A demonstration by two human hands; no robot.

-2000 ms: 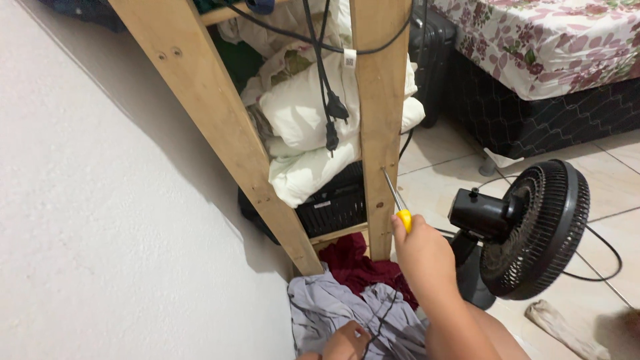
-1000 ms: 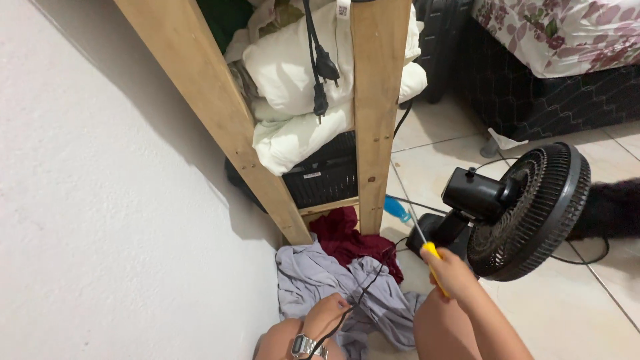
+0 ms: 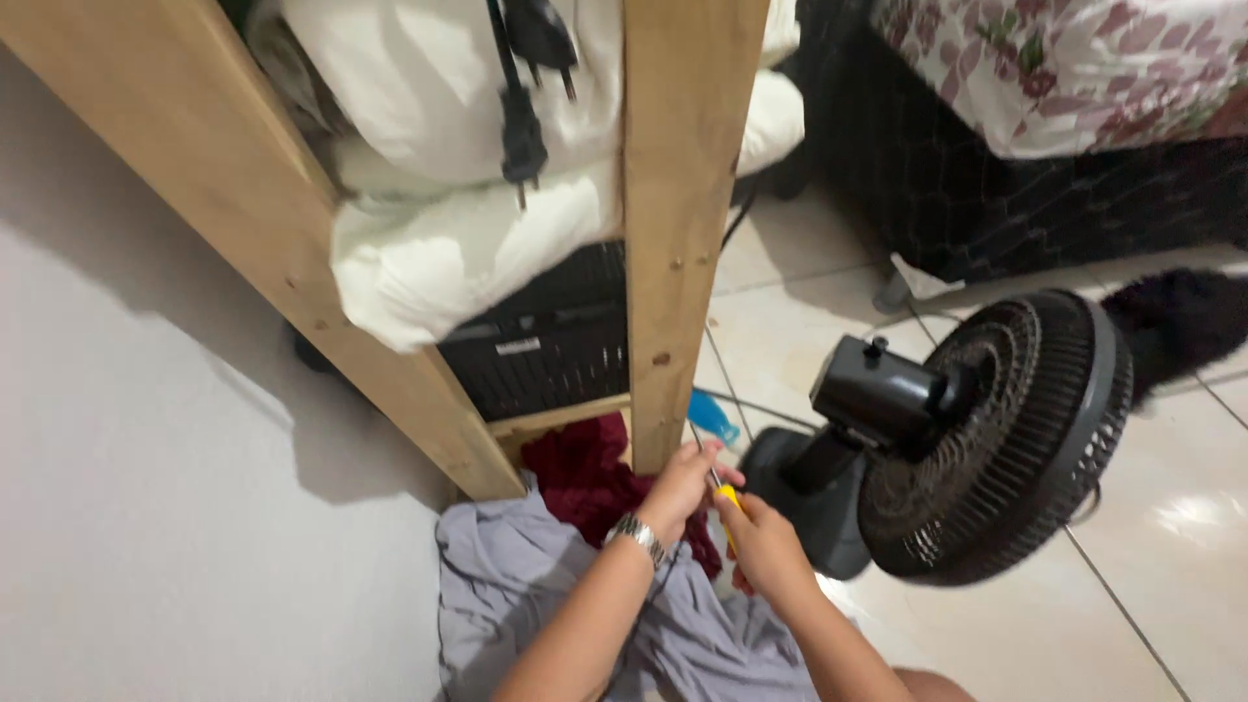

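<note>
My right hand is closed around the yellow handle of a screwdriver, whose thin metal shaft points up and left toward the foot of the wooden shelf post. Beside the shaft is my left hand, with a metal-band watch on the wrist; its fingers are at the shaft, but whether they grip it cannot be told. A dark cable runs below the left wrist. Under both hands lie a grey cloth and a dark red cloth.
A black desk fan stands tilted at the right. Behind it are a black furry shape and a bed base. A blue object lies by the post. White bedding, a black crate and hanging plugs are at the shelf.
My left hand has risen from the grey cloth to the screwdriver's shaft. The screwdriver's tip was against the post two seconds ago; the tool is now lower, near the post's foot.
</note>
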